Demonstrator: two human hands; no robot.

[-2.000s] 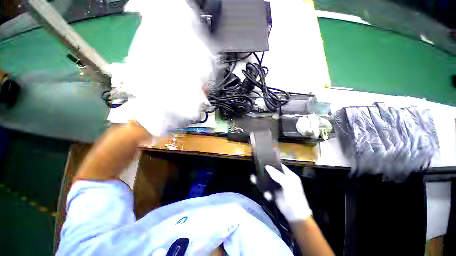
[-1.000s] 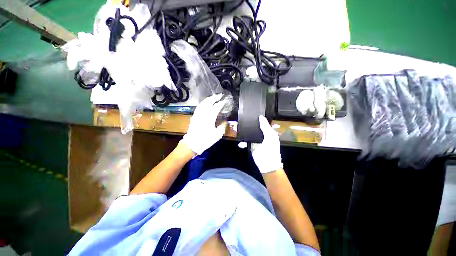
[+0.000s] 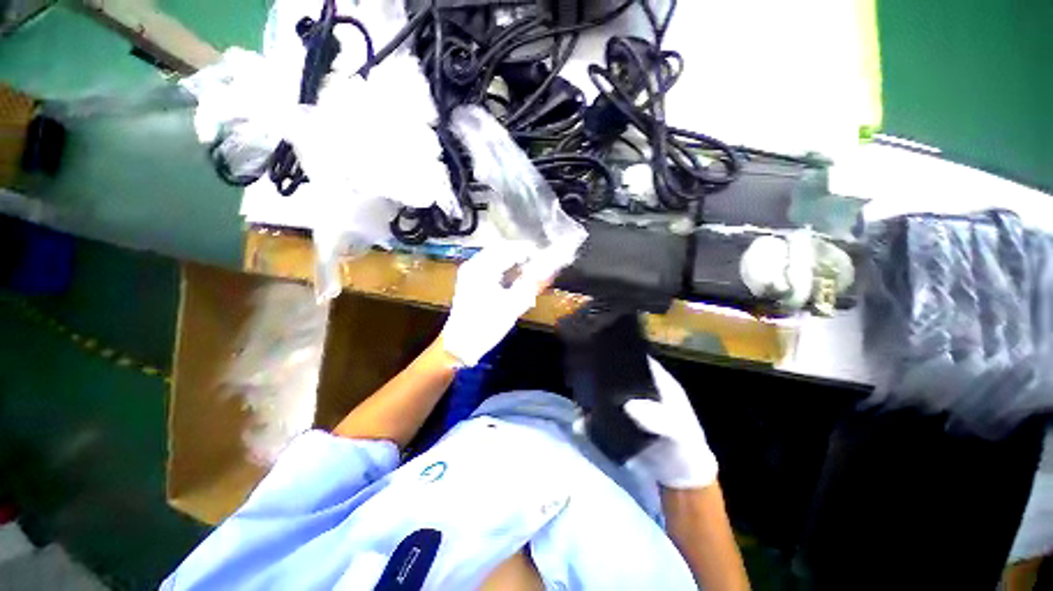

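Note:
My right hand [image 3: 676,429], in a white glove, holds a black power adapter [image 3: 610,381] upright in front of the bench's front edge. My left hand [image 3: 491,303], also gloved in white, holds the lower end of a clear plastic bag [image 3: 514,185] at the bench edge, left of the adapter. The bag lies partly over the heap of black cords [image 3: 554,98]. The adapter is slightly blurred, and its cord cannot be made out clearly.
White crinkled bags [image 3: 370,139] lie left of the cords. A dark fixture with whitish round lumps [image 3: 776,268] sits at the bench edge. Bagged adapters [image 3: 964,306] stand in a row at right. An open carton [image 3: 208,393] with clear plastic is below left.
My right hand has moved the adapter down and right, away from my left hand. The bag's end now shows at my left hand's fingers. The view has shifted, moving the bench items right.

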